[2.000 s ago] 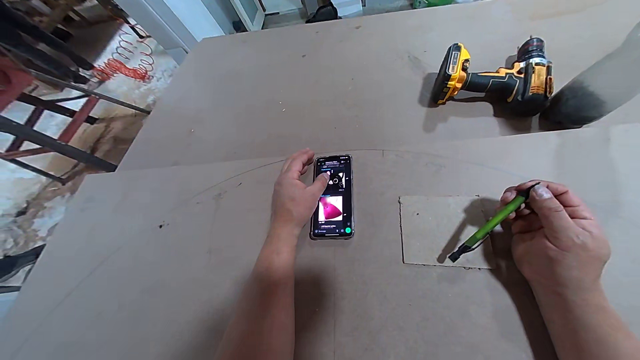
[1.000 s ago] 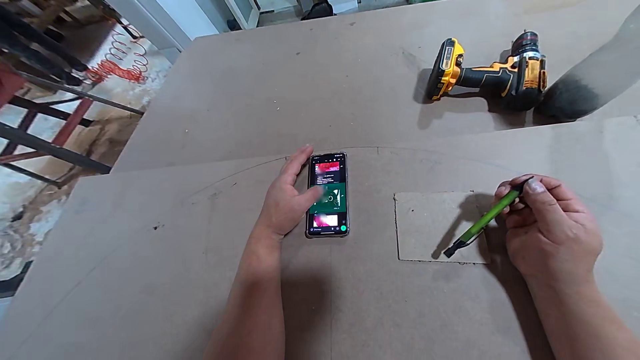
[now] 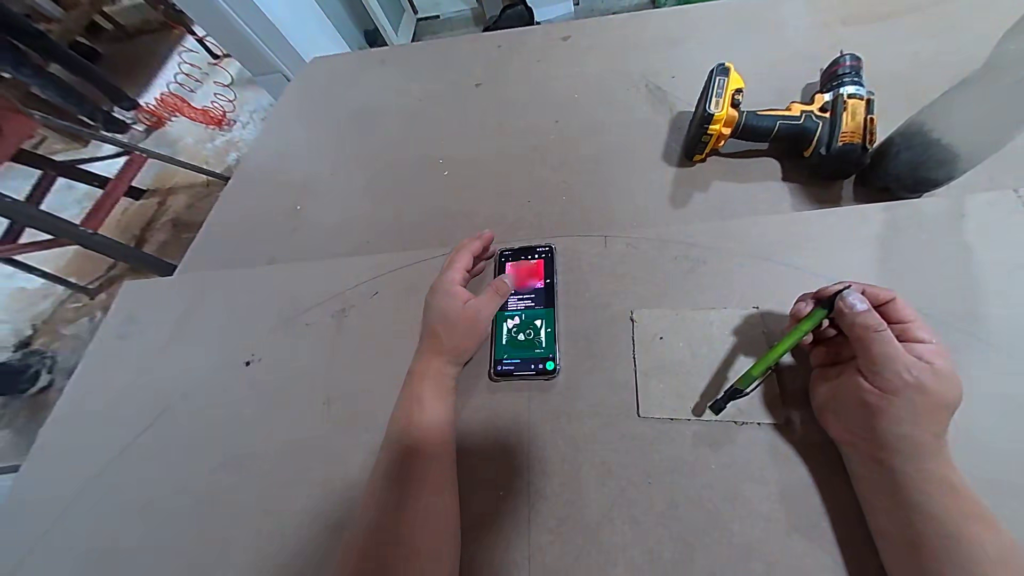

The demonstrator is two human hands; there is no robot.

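A smartphone (image 3: 524,320) with its screen lit lies face up on a large tan board (image 3: 384,480). My left hand (image 3: 460,308) rests at its left side, thumb over the upper part of the screen, fingers apart. In my right hand (image 3: 880,360), between thumb and fingers, is a green marking pencil or pen (image 3: 772,356) with black ends, slanting down to the left. Below it lies a rectangular cut outline or thin piece (image 3: 680,360) in the board's colour. A thin drawn arc runs across the board above the phone.
A yellow and black cordless drill (image 3: 784,120) lies at the upper right, beside a grey, dark-ended object (image 3: 928,152) that I cannot identify. Left of the board's edge are a red and black metal frame (image 3: 88,216) and a coiled orange hose (image 3: 192,100) on the floor.
The picture on the phone's screen has moved, and my left thumb has shifted up over the screen. My right hand keeps its hold on the green pencil or pen.
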